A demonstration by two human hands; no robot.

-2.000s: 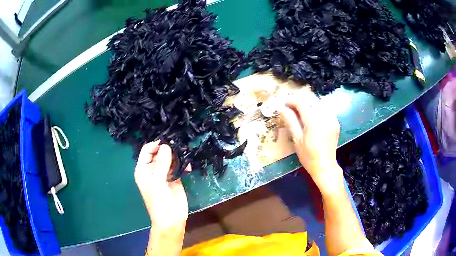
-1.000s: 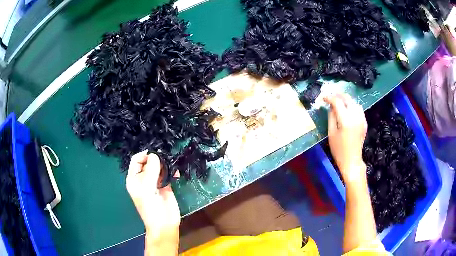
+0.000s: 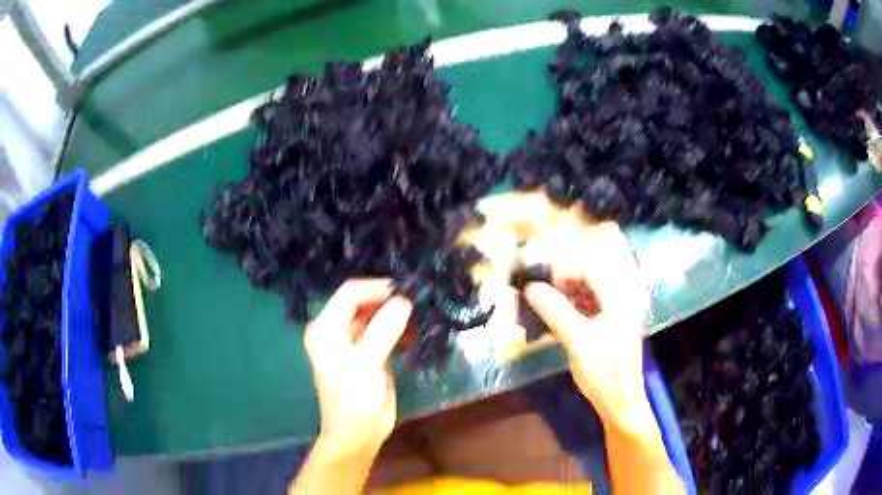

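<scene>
A heap of loose black pieces (image 3: 353,174) lies left of centre on the green table. My left hand (image 3: 363,338) is at this heap's near edge, thumb and fingers close together; blur hides whether it holds a piece. My right hand (image 3: 595,324) pinches a dark black piece (image 3: 532,305) between thumb and fingers over the tan board (image 3: 503,227). The hand and piece cover part of the board. A second heap of rounder black pieces (image 3: 667,126) lies behind and right of the board. The frame is blurred.
Blue bins with black pieces stand at left (image 3: 87,319) and lower right (image 3: 827,406). A black-and-cream strapped item (image 3: 131,295) lies by the left bin. A yellow-and-black tool (image 3: 809,184) and another black heap (image 3: 822,82) are at far right, near a person's fingers (image 3: 870,140).
My right hand has moved from the table right of the board back over the board, now with a black piece. The dark round piece seen earlier in my left hand no longer shows there. The view has shifted.
</scene>
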